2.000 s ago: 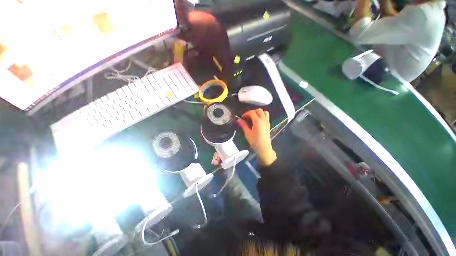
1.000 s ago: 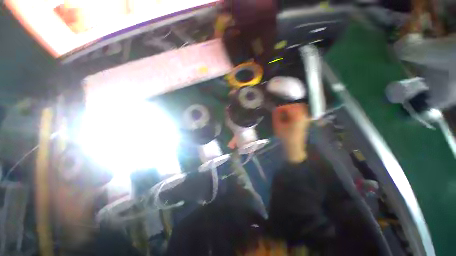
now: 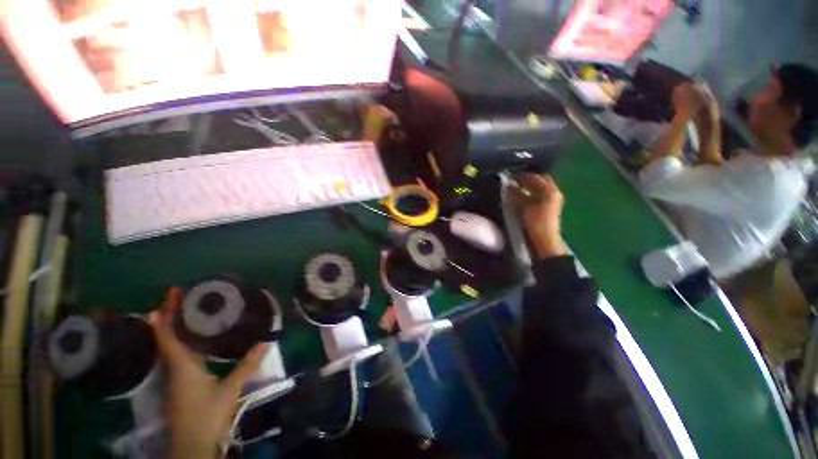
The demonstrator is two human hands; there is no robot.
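Four bullet security cameras with white arms and black fronts stand in a row: far left (image 3: 76, 345), second (image 3: 213, 309), third (image 3: 330, 278), right (image 3: 424, 253). Their ringed lens faces are unlit. My left hand (image 3: 202, 390) is around the lower part of the second camera, thumb on its right and a finger on its left. My right hand (image 3: 542, 215) is right of the mouse (image 3: 476, 231), over the upper end of a pale strip (image 3: 517, 235). Its fingers are curled and blurred, and I cannot tell if they hold anything.
A bright monitor (image 3: 233, 45) and a white keyboard (image 3: 242, 188) are behind the row. A yellow tape roll (image 3: 413, 205) and a black rounded box (image 3: 516, 134) are near the mouse. Right, a camera (image 3: 674, 264) lies on the green line; a person (image 3: 744, 202) sits beyond. Long yellowish strips (image 3: 18, 341) stand left.
The strong white glare at the left cameras is gone. My left hand has come up to the second camera. My right hand has moved from beside the right camera to beyond the mouse.
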